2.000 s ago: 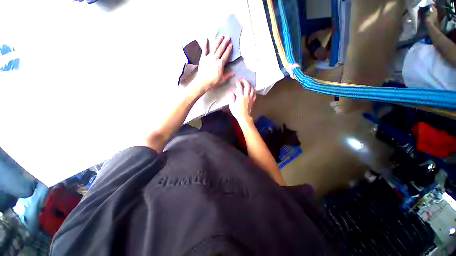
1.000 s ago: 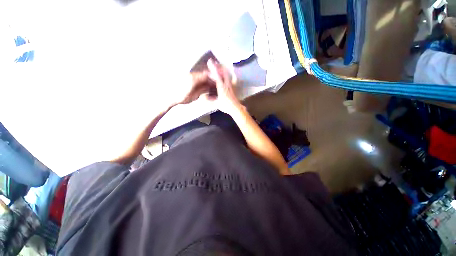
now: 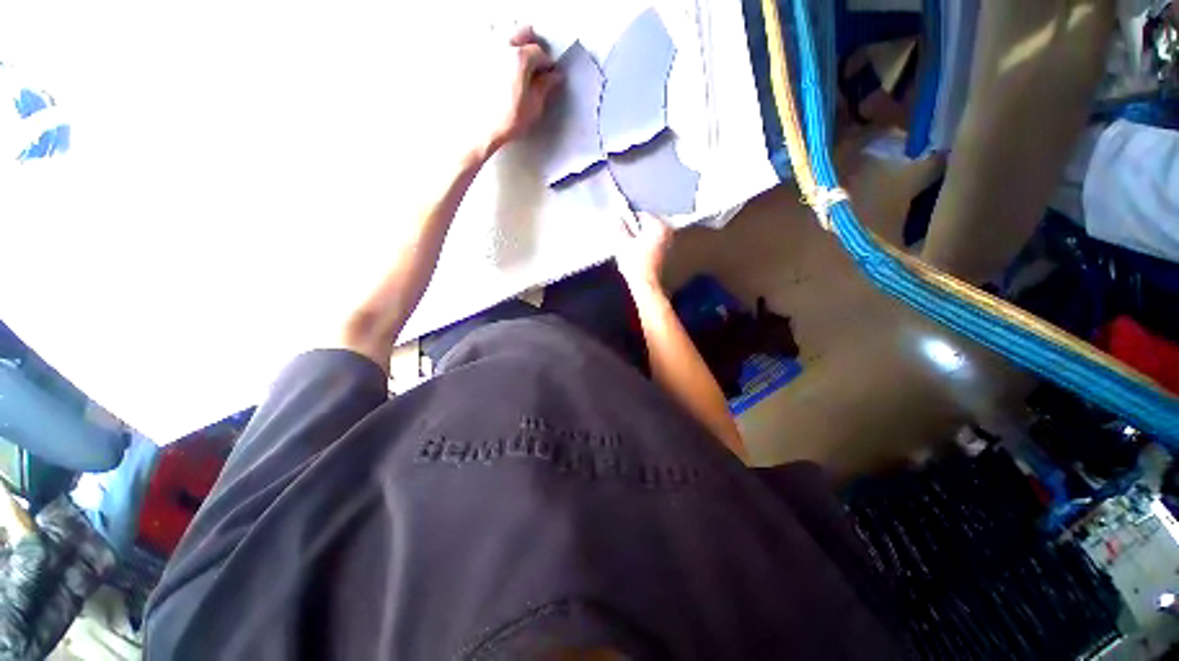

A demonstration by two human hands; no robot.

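Three small pale grey-lilac cut pieces with dark lines along one side lie on the white table cover near its right end: a left piece (image 3: pixel 577 119), an upper right piece (image 3: pixel 637 80) and a lower right piece (image 3: pixel 662 178). The right-hand pieces overlap. My left hand (image 3: pixel 531 88) is at the left edge of the left piece, fingers bent; its grip is unclear. My right hand (image 3: pixel 644 245) is at the table's near edge, just below the lower right piece. Its fingertips are blurred into the white cover, so any hold is hidden.
Blue hoses with an orange-yellow line (image 3: pixel 892 271) run past the table's right end. A blue crate (image 3: pixel 765 384) with dark cloth stands on the floor below. Red cloth or a bag (image 3: pixel 181 497) is under the table at left. A white-clothed person (image 3: pixel 1135 181) is partly visible at right.
The hands, together on a brownish piece a second ago, have parted: left forward, right toward the table edge. A pale piece now lies flat left of the other two.
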